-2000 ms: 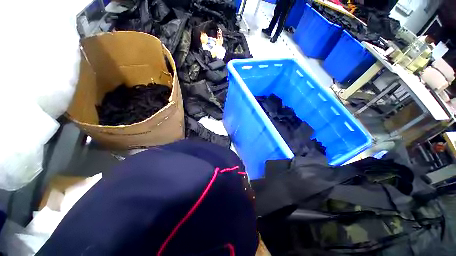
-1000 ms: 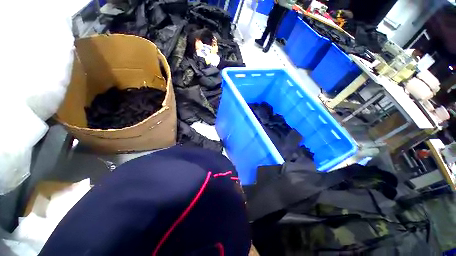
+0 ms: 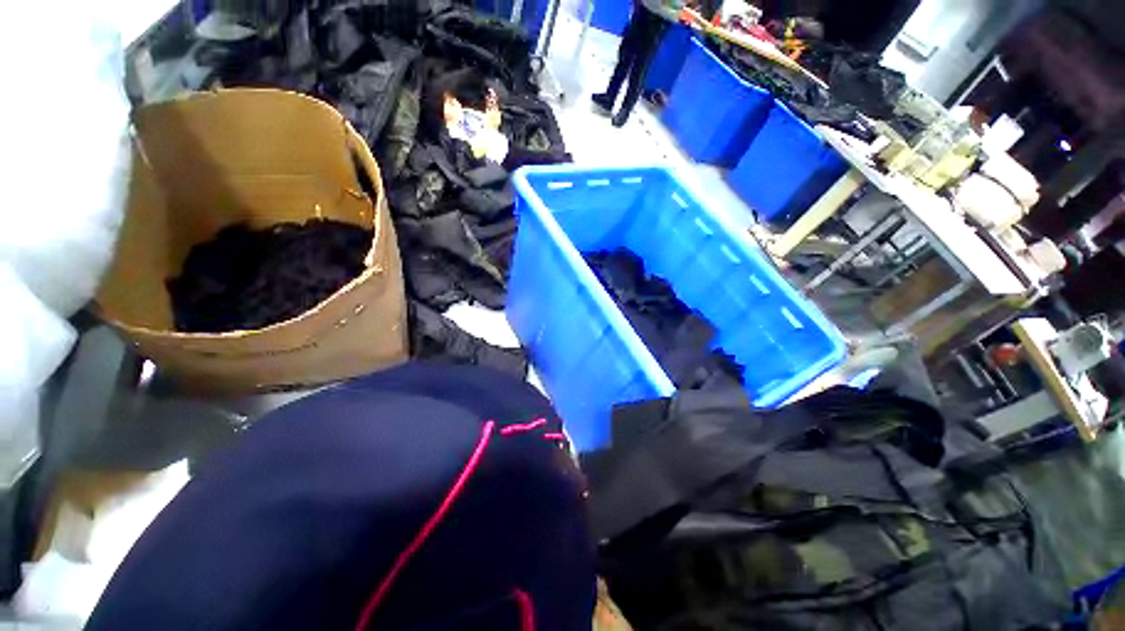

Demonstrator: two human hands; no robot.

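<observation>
Neither of my hands shows; my dark blue sleeve with red piping fills the lower middle. A brown cardboard box stands open at the left, with small black pieces inside. An open blue plastic bin stands at the centre, with black pieces in it. A large heap of black and camouflage bag pieces lies at the lower right, against the bin's near end.
A white puffy sack is at the left edge. Black and camouflage cloth heaps behind the box. A person's dark-clothed legs stand at the top. More blue bins and a work table are at the upper right.
The view has shifted, so the box, bin and cloth heap sit further left in the picture. More of a wooden-edged table shows at the right. Both hands stay out of view.
</observation>
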